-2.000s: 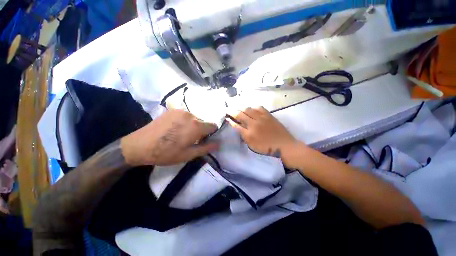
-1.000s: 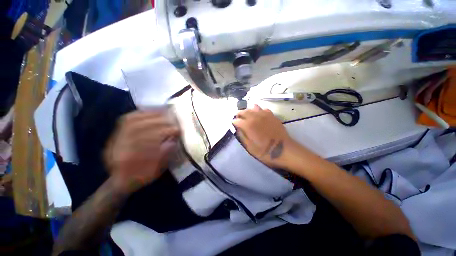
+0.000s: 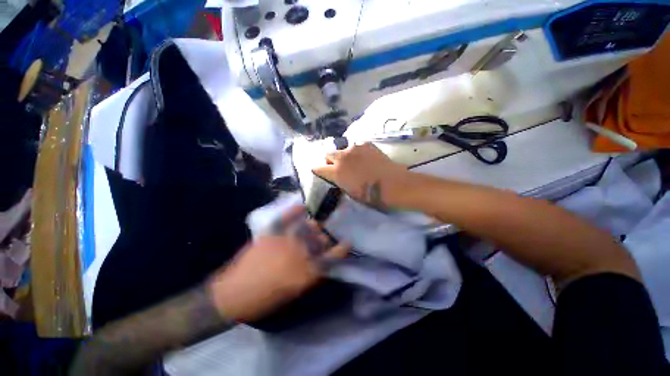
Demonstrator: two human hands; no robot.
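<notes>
Garment panels, black on one side and pale grey on the other, lie over the table's front edge and the lap. My right hand presses and pinches fabric just in front of the presser foot and needle. My left hand, a little blurred, is lower and to the left, with its fingers closed on bunched pale fabric. A short dark strip shows between the two hands. The stitching point is partly hidden by lamp glare and my right fingers.
The white sewing machine stands behind the work. Black-handled shears lie right of the needle. An orange cloth is at far right, above pale fabric. A taped brown board stands at left.
My left hand has moved from the panel's left side down and right onto the pale fabric. The black fabric now spreads wider at left. My right hand stays by the needle.
</notes>
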